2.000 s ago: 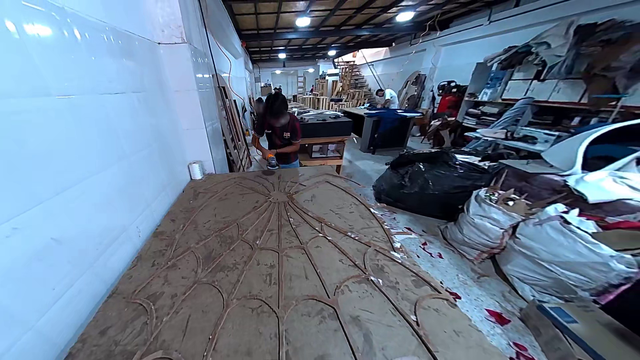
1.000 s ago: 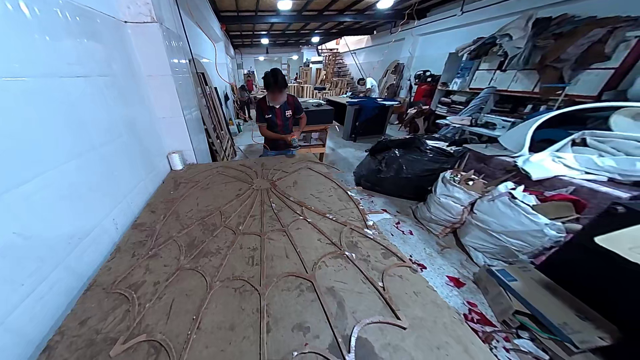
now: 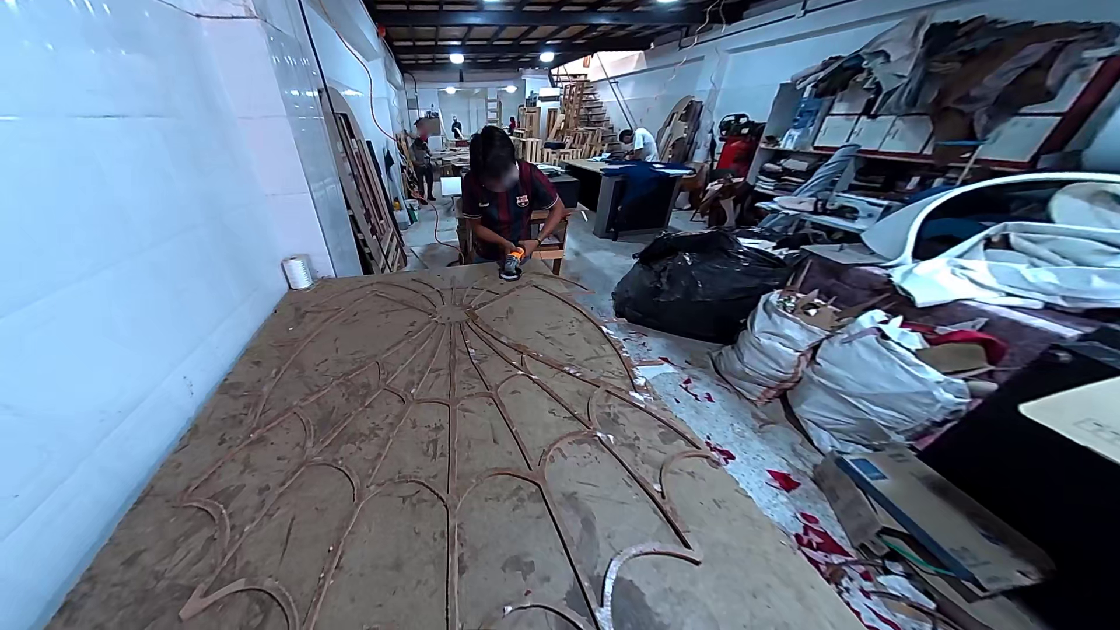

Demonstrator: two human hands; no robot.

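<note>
Neither my left hand nor my right hand is in the head view. Before me lies a large brown board (image 3: 411,446) on which thin raised strips (image 3: 452,394) form a web-like pattern, spreading from a small ring (image 3: 453,313) near the far end. A co-worker (image 3: 507,197) stands at that far end, head bent, both hands on an orange and black handheld power tool (image 3: 512,262) at the board's edge. A spool of white cord (image 3: 297,272) stands at the board's far left corner, against the wall.
A tiled wall (image 3: 131,219) borders the left side. Along the right are a black plastic bag (image 3: 700,284), stuffed white sacks (image 3: 875,381) and a flattened cardboard box (image 3: 954,516). Red scraps (image 3: 818,535) litter the floor. Farther back, another person (image 3: 643,143) leans over a table.
The co-worker's head has bent lower since one second ago, and the orange power tool now shows at the board's far edge. The view has shifted somewhat.
</note>
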